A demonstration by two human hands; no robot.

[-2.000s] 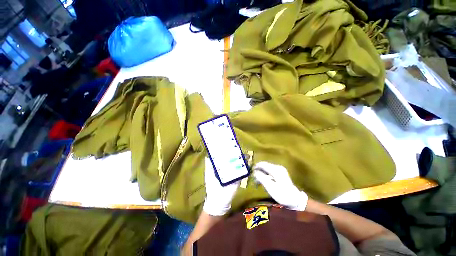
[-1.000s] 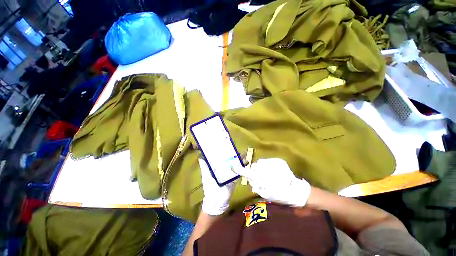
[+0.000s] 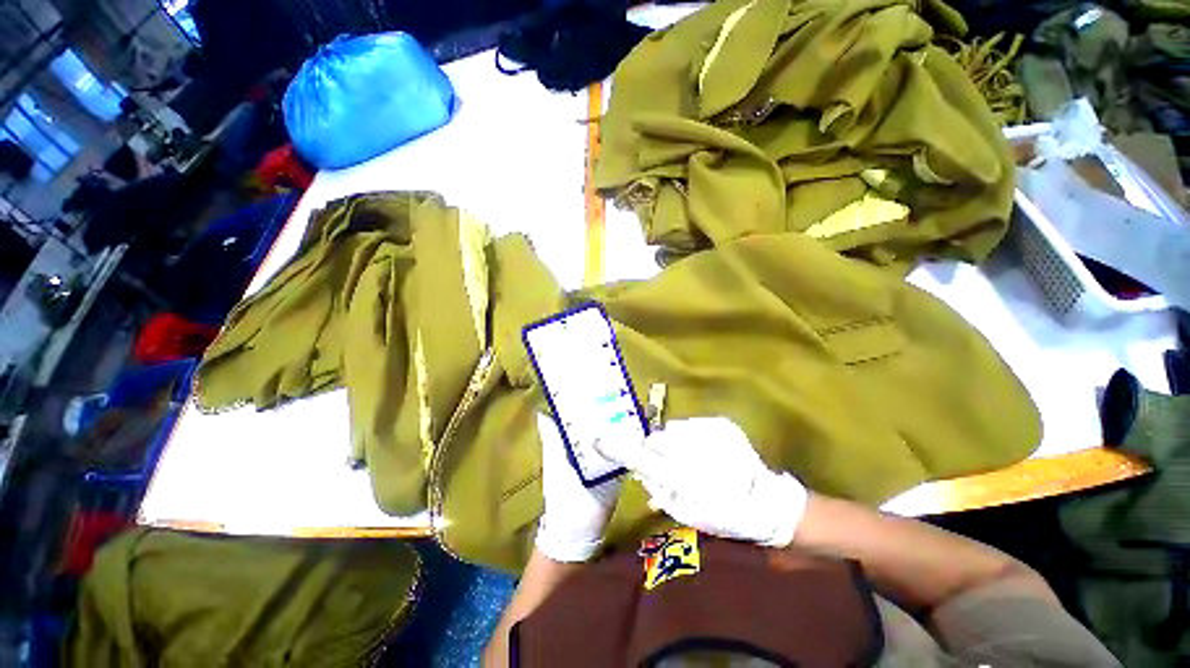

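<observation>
A smartphone (image 3: 583, 385) with a bright white screen is held upright over the olive coat (image 3: 757, 339). My left hand (image 3: 572, 502), in a white glove, holds the phone at its lower end. My right hand (image 3: 711, 480), also gloved, is at the phone's lower right, with a fingertip at the screen. A narrow pale beige strip (image 3: 656, 399) lies on the cloth just right of the phone, partly hidden by my right hand. Whether my right hand holds anything small cannot be told. The coat's dotted front edge runs left of the phone.
A pile of olive garments (image 3: 835, 144) lies at the far side. A white perforated basket (image 3: 1054, 248) with papers stands at the right. A blue plastic bag (image 3: 366, 102) sits far left on the white table (image 3: 522, 157). Olive cloth (image 3: 235, 603) hangs at the lower left.
My right hand has moved from beside the phone onto its lower screen. The screen went from a list to mostly blank, and now shows list-like marks again. The coat has not visibly moved.
</observation>
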